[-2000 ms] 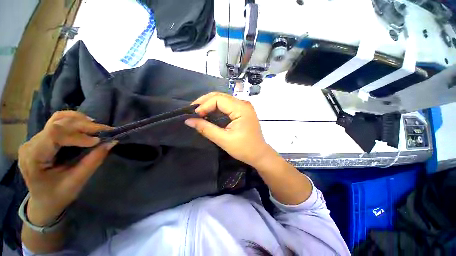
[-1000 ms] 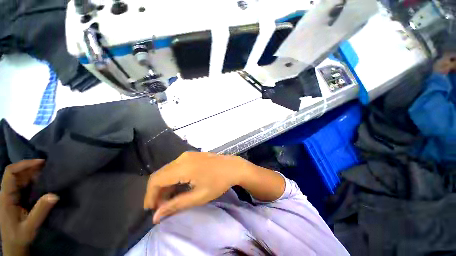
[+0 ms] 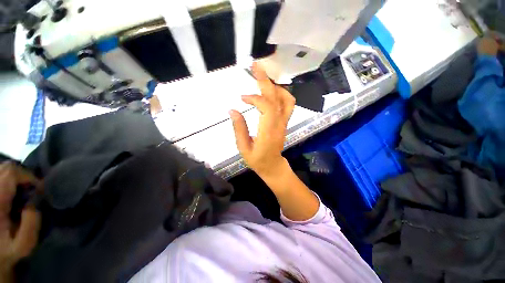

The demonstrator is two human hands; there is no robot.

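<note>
The dark charcoal garment (image 3: 105, 182) lies bunched over the table's left part and the wearer's lap, with pale stitching on its folds. My left hand (image 3: 17, 213) is cut off by the left edge, its fingers and thumb closed around dark cloth. My right hand (image 3: 266, 119) is off the garment, over the white table, fingers spread and empty. Its index fingertip is at a slim dark tool, largely hidden behind the finger; contact cannot be told. The sewing machine (image 3: 119, 69) stands above the garment, with a dark glossy rectangle (image 3: 213, 41) strapped on by white bands.
Black fabric scraps (image 3: 310, 91) lie beside the control panel (image 3: 366, 67). A blue crate (image 3: 368, 160) is below the table at right, with dark garments (image 3: 448, 221) around it. Another person's blue sleeve (image 3: 484, 105) and hand show at far right. A blue checked strip (image 3: 37, 119) is at left.
The view has turned right. My right hand has let go of the folded strip it pinched earlier and moved out over the table. The garment is more bunched; my left hand sits at the left edge.
</note>
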